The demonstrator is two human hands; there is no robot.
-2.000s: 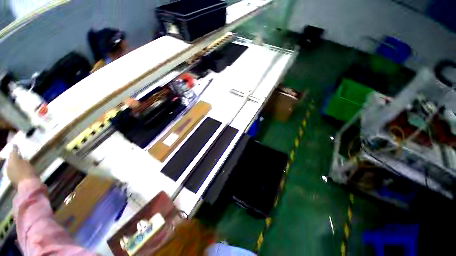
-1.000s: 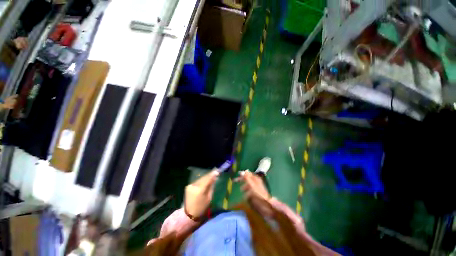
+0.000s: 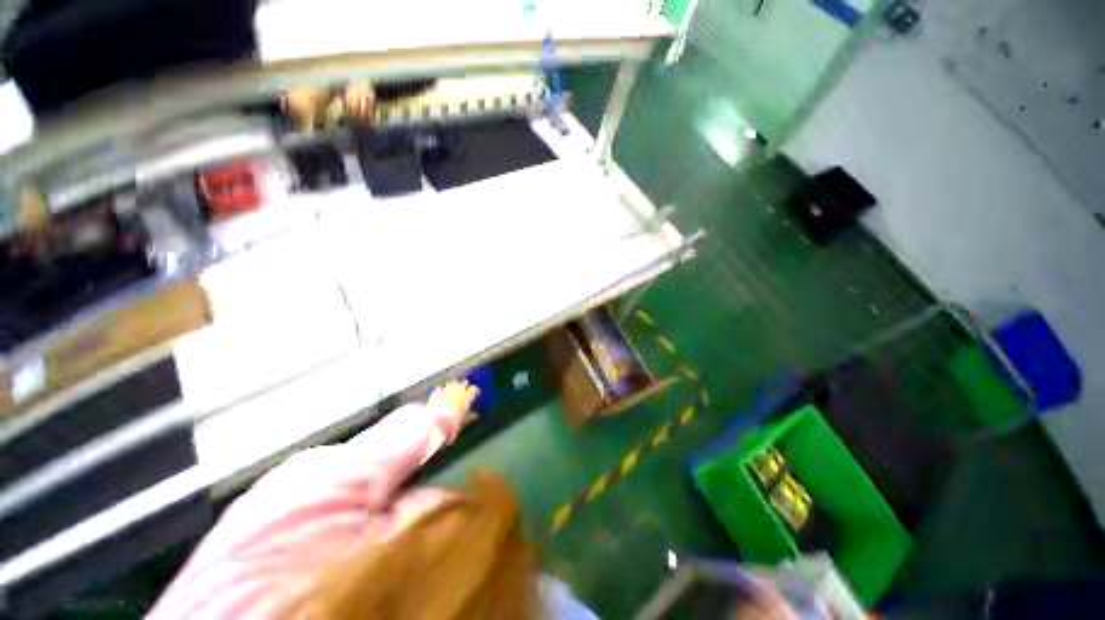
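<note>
My left hand (image 3: 454, 405), in a pink sleeve, is stretched out beside the front edge of the long white bench (image 3: 412, 273). It is small and blurred, and I cannot make out anything held in it. A blue thing (image 3: 482, 388) shows just behind the fingers, partly below the bench; I cannot tell if they touch. My right hand is not visible. An open cardboard box (image 3: 588, 390) stands on the floor past my left hand, with papers or bags inside.
Dark strips (image 3: 97, 418) and a long cardboard piece (image 3: 115, 339) lie on the bench at left. Another person's hands (image 3: 333, 105) show behind the bench. A green crate (image 3: 842, 533) with yellow-marked boards, a black bin (image 3: 834, 202) and a blue stool (image 3: 1036, 360) stand on the floor at right.
The view has swung towards the bench's far end. My hands were together in front of me around a purple-blue stick; now my left arm reaches out and my right hand has left view.
</note>
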